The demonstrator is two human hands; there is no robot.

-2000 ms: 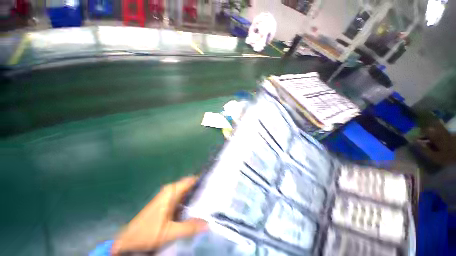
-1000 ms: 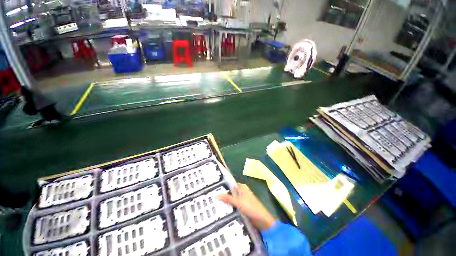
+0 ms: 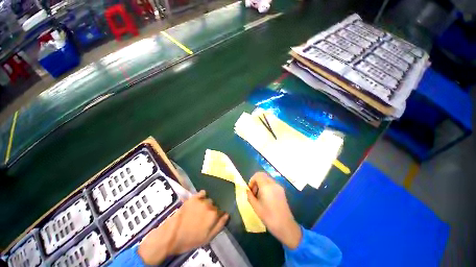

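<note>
The blister tray (image 3: 97, 215) is at lower left, its pockets holding phone middle frames (image 3: 138, 211). My left hand (image 3: 185, 229) lies over the tray's right side with fingers curled; whether it grips anything is hidden. A pale yellow adhesive strip (image 3: 222, 166) lies right of the tray, bent near its middle. My right hand (image 3: 271, 208) is at the strip's right edge, thumb and fingers pinched on it. Any small adhesive piece is too small to tell.
Spare yellow sheets (image 3: 287, 156) lie to the right on a blue plastic bag (image 3: 308, 117), with dark tweezers (image 3: 267, 126) on top. Stacked trays (image 3: 365, 57) stand at upper right. The green conveyor belt (image 3: 156, 109) runs behind. A blue surface (image 3: 386, 219) is at lower right.
The tilted tray is now flat at lower left. My right hand has moved from the tray's edge onto the yellow strip. My left hand has come into view over the tray.
</note>
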